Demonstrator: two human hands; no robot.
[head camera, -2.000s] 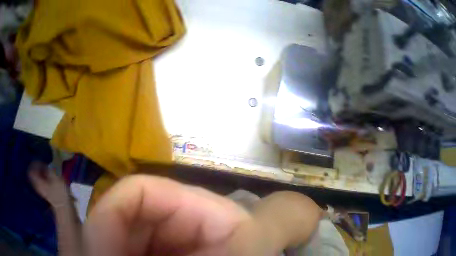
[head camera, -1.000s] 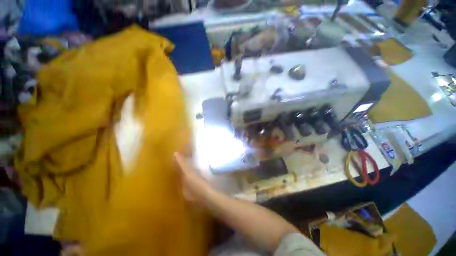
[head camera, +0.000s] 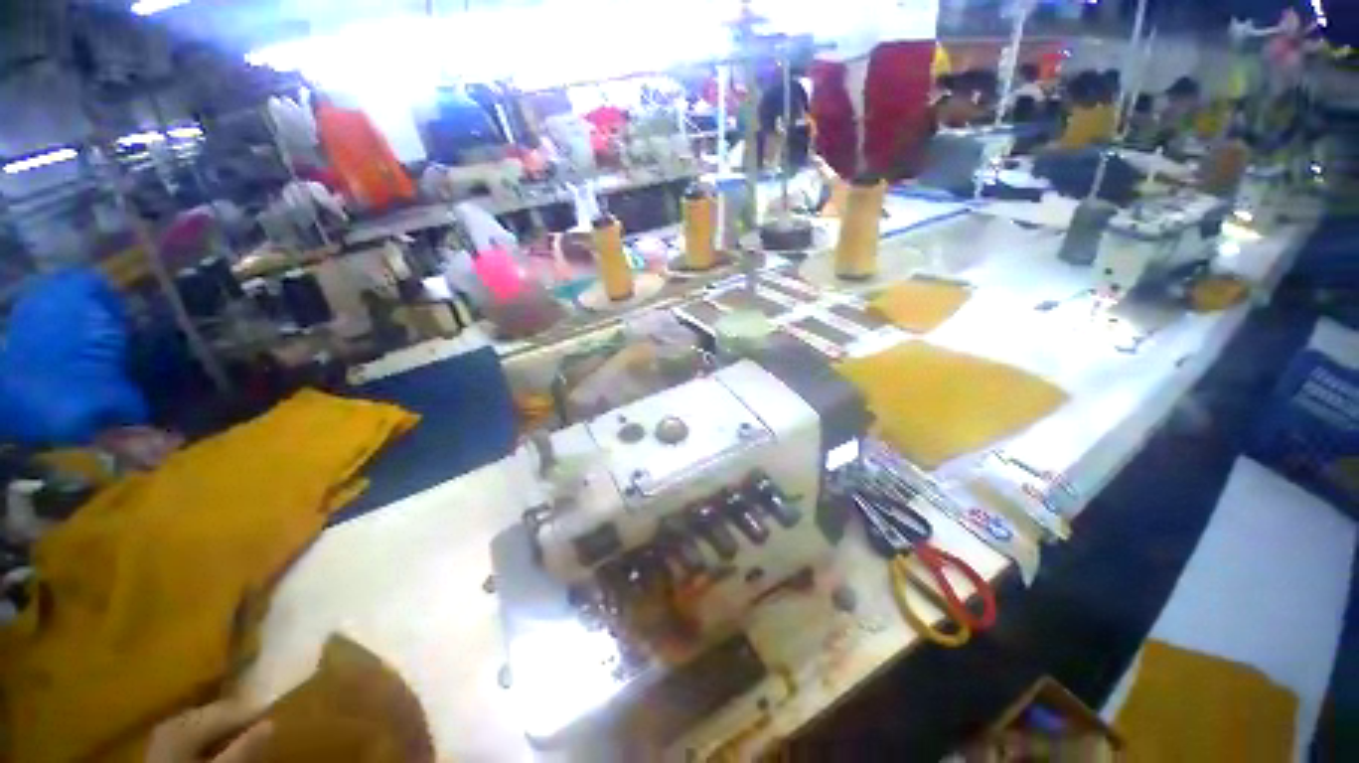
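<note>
A draped heap of mustard cloth (head camera: 194, 544) lies at the left. A smaller mustard panel (head camera: 350, 708) with a pointed top shows at the bottom left. My left hand (head camera: 201, 730), blurred and cut off by the bottom edge, is at this panel's left side with its fingers on the cloth. My right hand is not in view. The white overlock machine (head camera: 693, 462) stands right of the cloth. Its lamp glares on the metal cloth plate (head camera: 566, 678), with no cloth under the needle area that I can make out.
Red and yellow loop-handled scissors (head camera: 939, 589) lie right of the machine, beside dark handles. Flat mustard pieces (head camera: 946, 400) lie beyond it. Navy cloth (head camera: 432, 432) is behind the heap. Yellow thread cones (head camera: 857, 231) stand further back. An open box (head camera: 1051, 723) is at the bottom right.
The view has lifted and shows the line beyond. The large mustard cloth is now further left and low. My right hand and forearm, on the cloth before, have left the view.
</note>
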